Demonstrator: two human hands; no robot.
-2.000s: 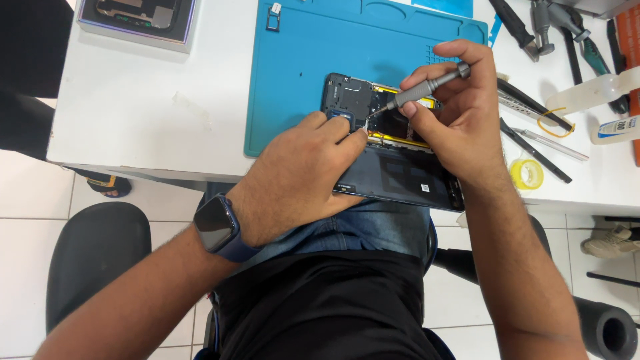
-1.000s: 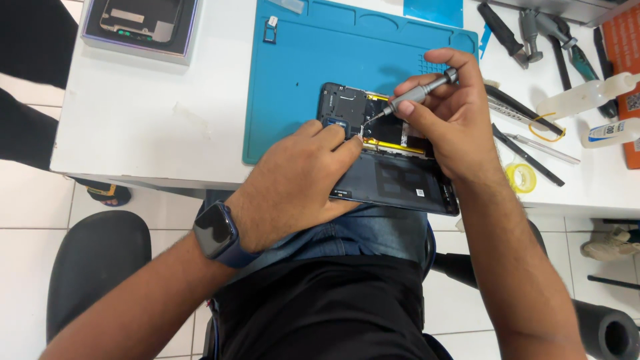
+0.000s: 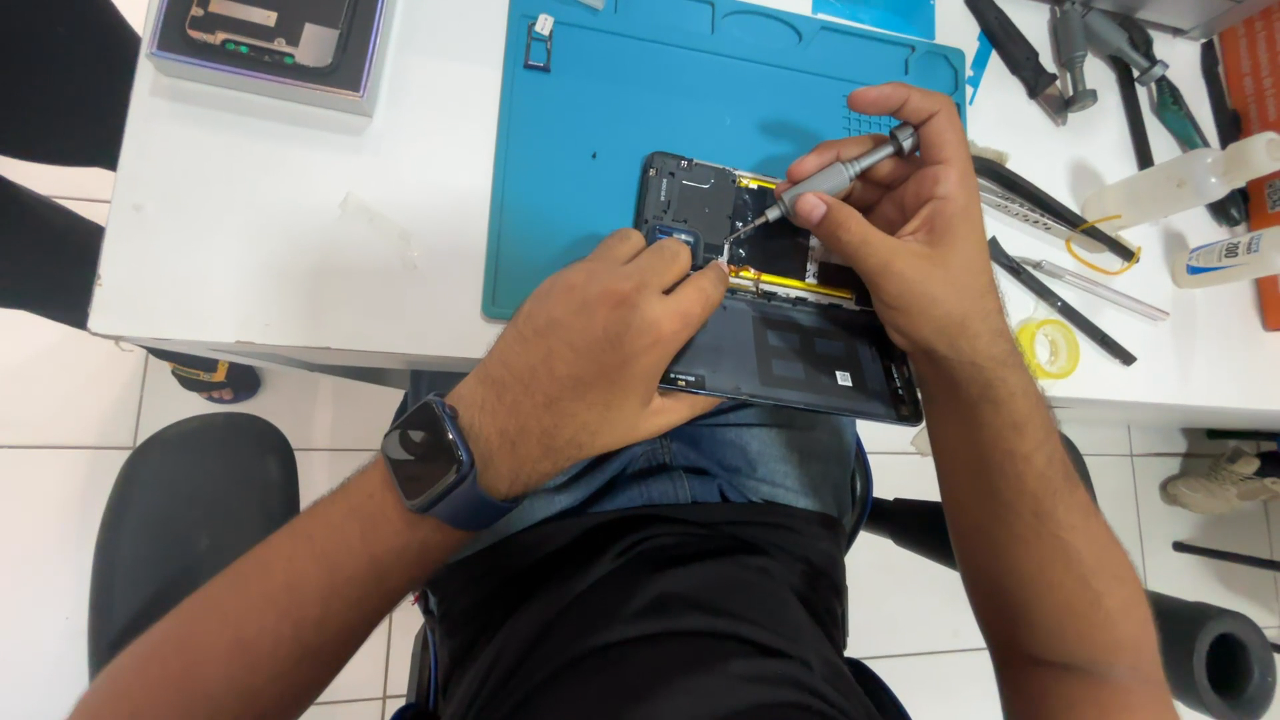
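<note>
An opened smartphone [image 3: 700,200] lies at the front edge of a blue silicone repair mat [image 3: 600,100], its internals and yellow-edged battery area showing. Its detached back cover [image 3: 800,350] lies alongside, inner face up, jutting past the table edge. My left hand [image 3: 600,340] grips the cover and the phone's near side, thumb underneath and fingertips on the phone's frame. In my right hand [image 3: 890,200] is a grey precision screwdriver [image 3: 835,183], slanted, its tip at the phone's middle by my left fingertips. Whether the tip sits in a screw cannot be told.
A SIM tray [image 3: 538,48] lies on the mat's upper left. An open box [image 3: 370,90] holding a phone part stands at upper left. Tweezers [image 3: 1095,290], a roll of yellow tape [image 3: 1047,349], plastic bottles [image 3: 1160,185] and several tools lie on the right. A person's foot [image 3: 225,385] shows below the table.
My right hand and the screwdriver have shifted slightly, the tip staying by my left fingertips. My left hand keeps its hold on the phone and cover.
</note>
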